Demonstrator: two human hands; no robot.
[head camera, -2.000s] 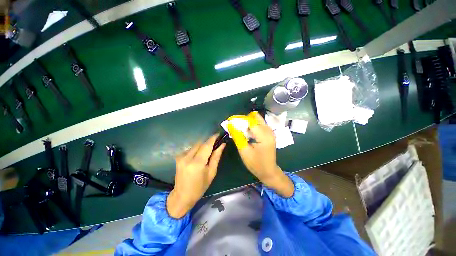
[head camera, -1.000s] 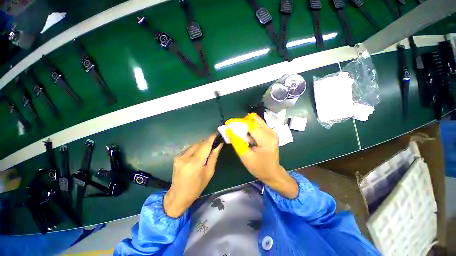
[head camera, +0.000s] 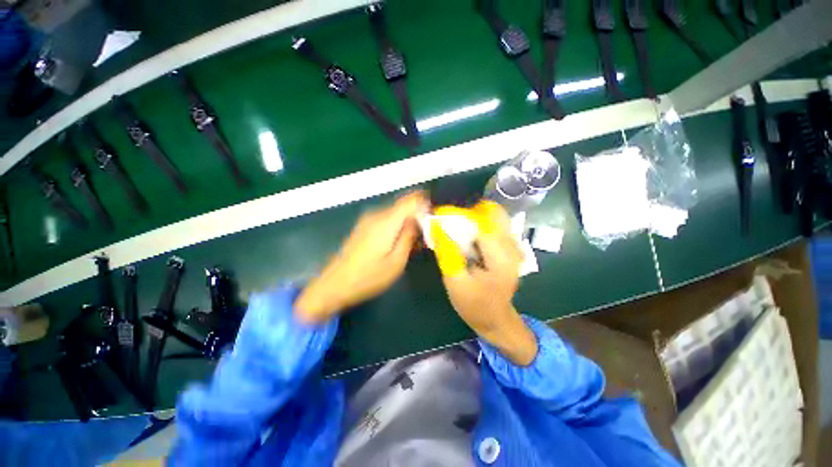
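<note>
My right hand, with bright yellow-orange on its thumb and fingers, is shut on a small white wipe. A short dark piece, perhaps of a black watch, shows at its palm. My left hand is motion-blurred, its fingertips close together at the left edge of the wipe. Whether it grips the watch is hidden. The watch's case and most of its strap cannot be made out. A dark shape stands just above the hands; its form is unclear.
A silver-grey dispenser stands behind my right hand, with loose white wipes and a bagged white stack to the right. Black watches lie on the green belt. More are heaped at bench left. A box with white trays sits low right.
My left hand has moved up and right, to the wipe. The dark strap seen above the hands a second ago no longer shows there. The belt watches have shifted right.
</note>
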